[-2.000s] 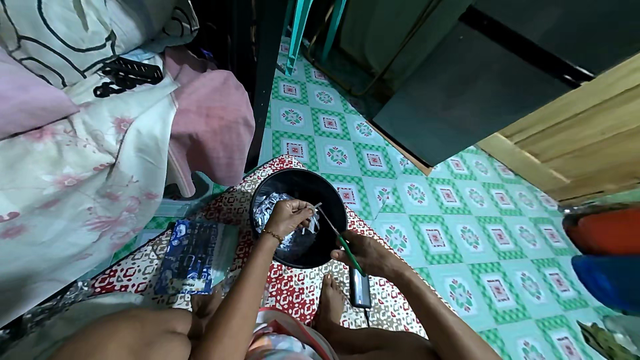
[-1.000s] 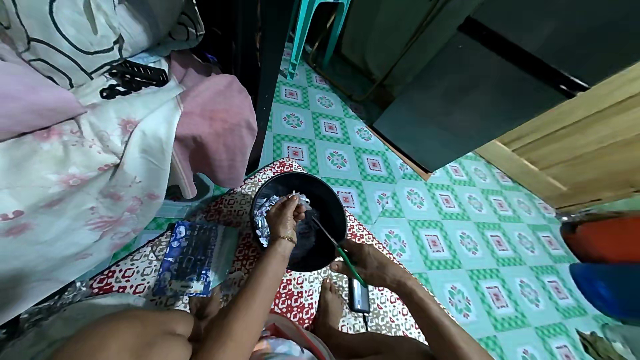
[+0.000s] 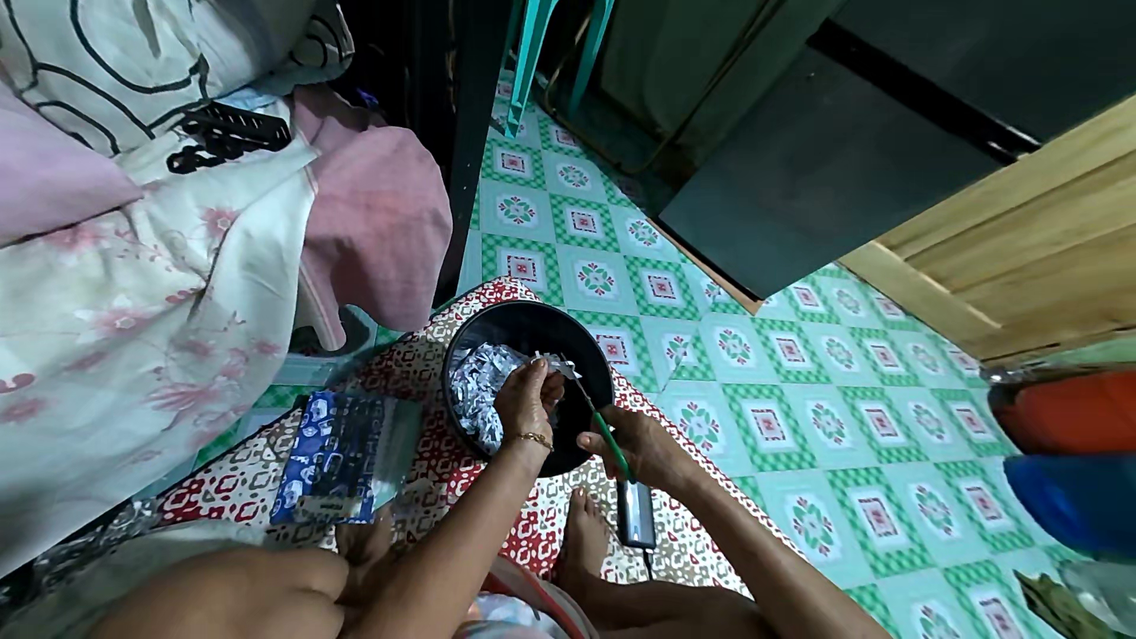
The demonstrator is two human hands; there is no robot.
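A round black tub (image 3: 596,346) stands on a red and white patterned mat, with a heap of shredded silvery-white strips (image 3: 479,390) on its left side. Over the tub, my left hand (image 3: 530,401) pinches a small pale piece (image 3: 557,365) between its fingers; a bracelet is on that wrist. My right hand (image 3: 643,448), at the tub's right rim, holds green-handled scissors (image 3: 612,444). Their blades point up and left to the pale piece. How far the blades are apart cannot be told.
A blue patterned plastic packet (image 3: 328,457) lies left of the tub. A power bank (image 3: 636,515) with a cable lies below my right hand. Bedding with a black hair clip (image 3: 235,129) is at upper left, a dark refrigerator (image 3: 799,177) at upper right. Red and blue containers (image 3: 1078,408) stand at far right.
My left hand was lower over the strips a second ago and is now nearer the scissors' tips. The blades, which pointed into the tub's middle, now meet the pale piece.
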